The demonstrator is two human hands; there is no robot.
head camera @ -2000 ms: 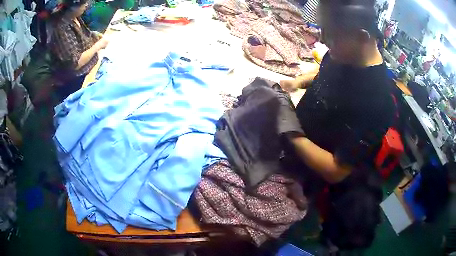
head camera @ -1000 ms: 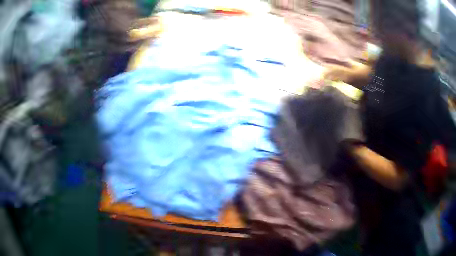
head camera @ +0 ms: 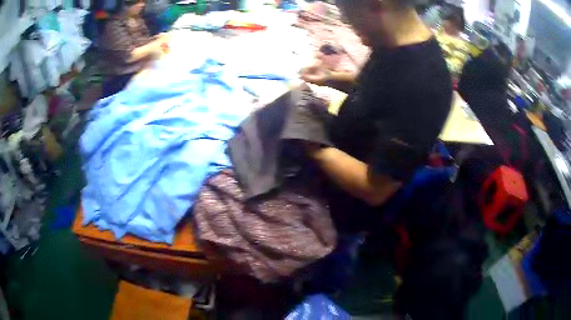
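Note:
Neither of my hands is in view. A person in a black T-shirt (head camera: 401,100) stands at the right side of the table and holds up a dark grey-brown garment (head camera: 260,147) with both hands. Its lower end hangs over pink-red flecked tweed pieces (head camera: 263,225), which drape over the table's near right corner. A pile of light blue garment pieces (head camera: 156,156) lies left of the dark garment. The dark garment is slightly blurred, and its far side is hidden.
The worktable (head camera: 141,247) has an orange-brown edge. A wooden stool (head camera: 150,303) and a blue plastic stool (head camera: 316,309) stand near it. A red plastic stool (head camera: 504,197) is at the right. Another person (head camera: 125,47) is at the far left. More tweed (head camera: 335,37) lies farther along the table.
The view has shifted, so the black-shirted person and dark garment appear farther left. The wooden stool and a pale board-like sheet behind the person now show. The garment is still held up.

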